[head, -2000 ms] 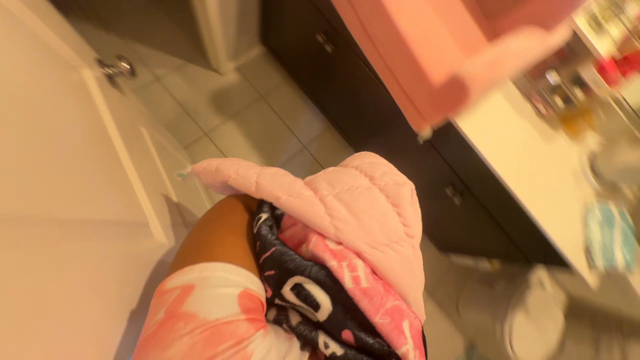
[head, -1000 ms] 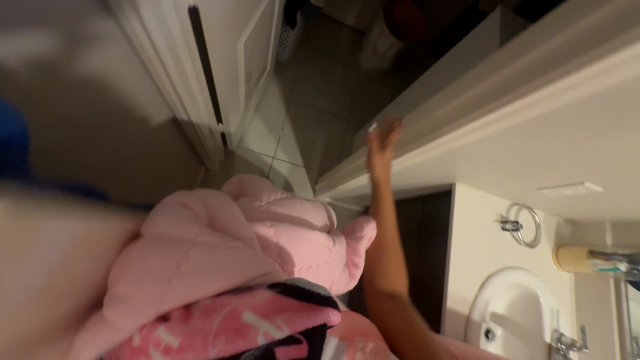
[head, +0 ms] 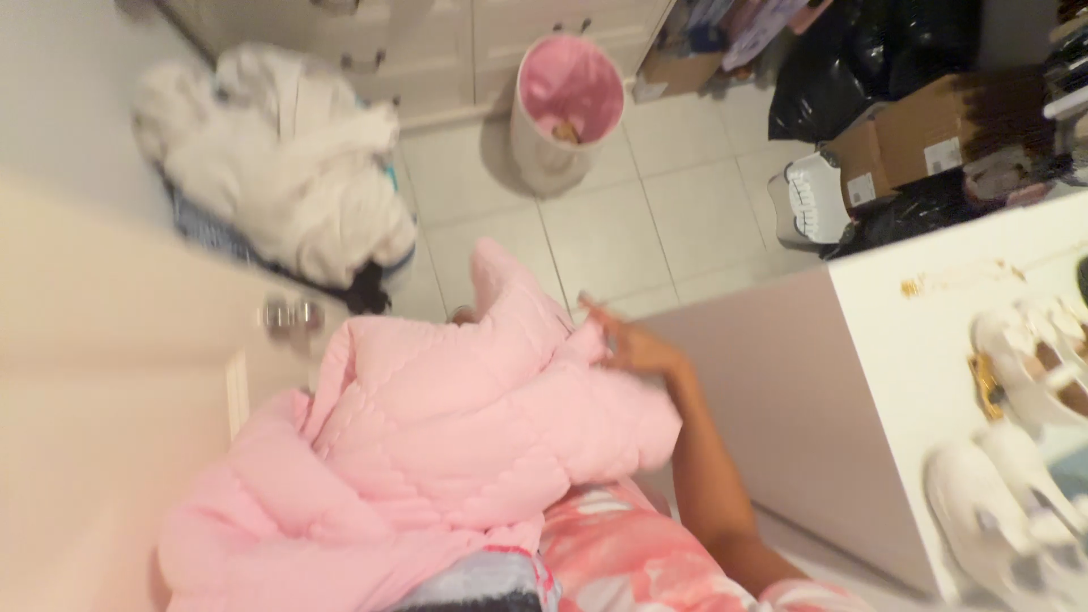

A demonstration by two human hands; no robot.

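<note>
A large pink quilted comforter (head: 459,408) lies bundled against the front of my body, with a grey and black fleece blanket (head: 476,582) showing beneath it. My right hand (head: 633,342) is at the bundle's right side, its fingers apart near a fold; whether it touches the cloth is unclear. The bundle hides my left hand and most of that arm.
A laundry basket heaped with pale cloth (head: 289,161) stands left, beside a door with a knob (head: 291,314). Ahead are a pink-lined trash bin (head: 557,157) and drawers (head: 425,42). Cardboard boxes (head: 909,127) and black bags (head: 837,68) lie right, beyond a white shelf unit (head: 884,340) holding shoes.
The view has moved from a bathroom doorway into a room with a basket, bin and boxes. My right hand, earlier by the door frame, is now beside the pink comforter.
</note>
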